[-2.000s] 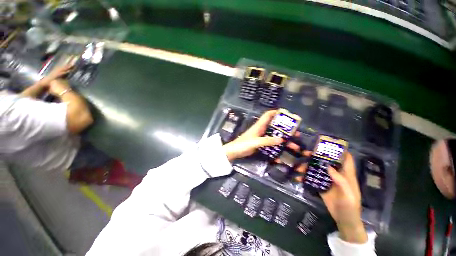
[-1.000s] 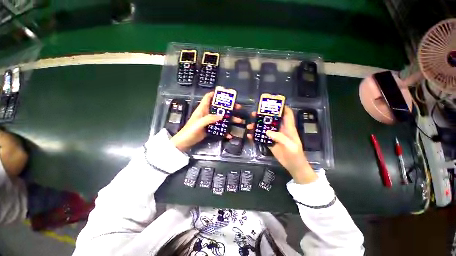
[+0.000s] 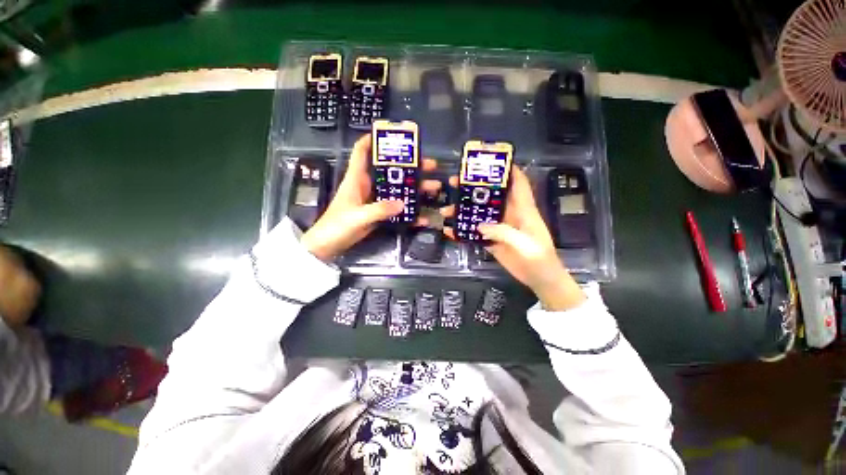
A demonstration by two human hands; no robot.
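Observation:
My left hand (image 3: 349, 209) holds a black keypad phone (image 3: 396, 173) with a gold frame and lit screen, thumb on its lower keys. My right hand (image 3: 525, 237) holds a second lit keypad phone (image 3: 481, 192), thumb on its lower keys. Both phones are above a clear blister tray (image 3: 601, 223). Two keypad phones with dark screens lie face up in its back row, one at the far left (image 3: 324, 91) and one beside it (image 3: 368, 92). Phones lie face down at the right end (image 3: 567, 107), the front left (image 3: 308, 192) and the front right (image 3: 570, 207). My hands partly hide the front row.
Several dark battery-like pieces (image 3: 400, 316) lie below the tray. A red marker pen (image 3: 706, 262) and a thin second pen (image 3: 744, 263) lie to the right. Beyond are a pink fan (image 3: 822, 65), a smartphone (image 3: 730, 140) and a power strip (image 3: 813, 278). Another person's arm (image 3: 17, 286) is at left.
The view has turned right and then down, so the neighbouring person shows less and the fan and power strip have come in. Both hands keep their phones; the right thumb has moved lower on the keys.

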